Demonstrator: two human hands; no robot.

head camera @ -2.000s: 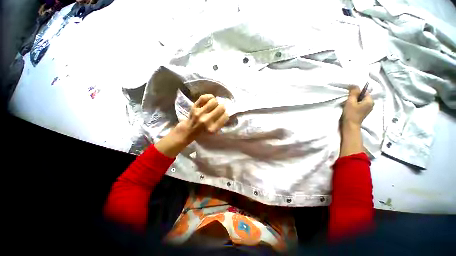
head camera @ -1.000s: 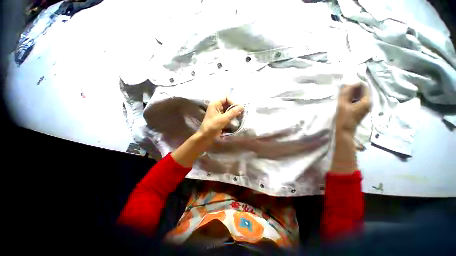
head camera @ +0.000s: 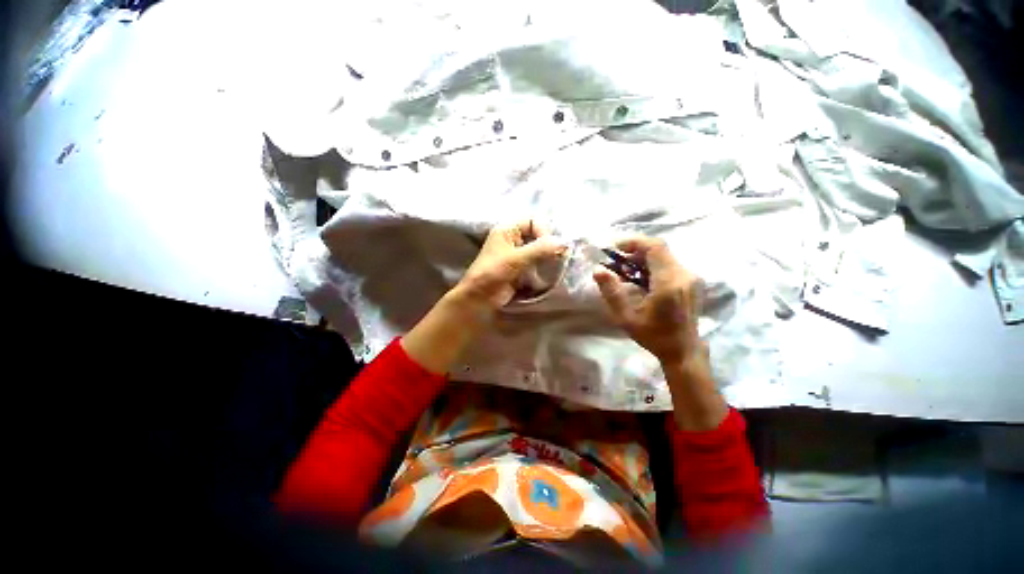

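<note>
An off-white jacket [head camera: 427, 191] lies spread over the white table, with its lower edge hanging over the near side. A placket [head camera: 472, 132] with a row of small dark buttons runs across it. My left hand [head camera: 505, 269] pinches a fold of the jacket near the middle. My right hand [head camera: 657, 294] holds dark thread snips [head camera: 625, 267], with the blades pointing left toward that fold, a short distance from my left fingers. Whether the blades touch cloth is unclear.
The white table [head camera: 146, 213] curves around the near side. More pale garments [head camera: 898, 135] are heaped at the right, with a cuff [head camera: 842, 294] on the table. A plastic-wrapped bundle [head camera: 73, 39] lies at the far left. An orange-flowered apron [head camera: 550, 493] is below the table edge.
My right hand has moved left from the jacket's right side to beside my left hand, and the snips show clearly. My left hand has moved right and pinches a different part of the cloth.
</note>
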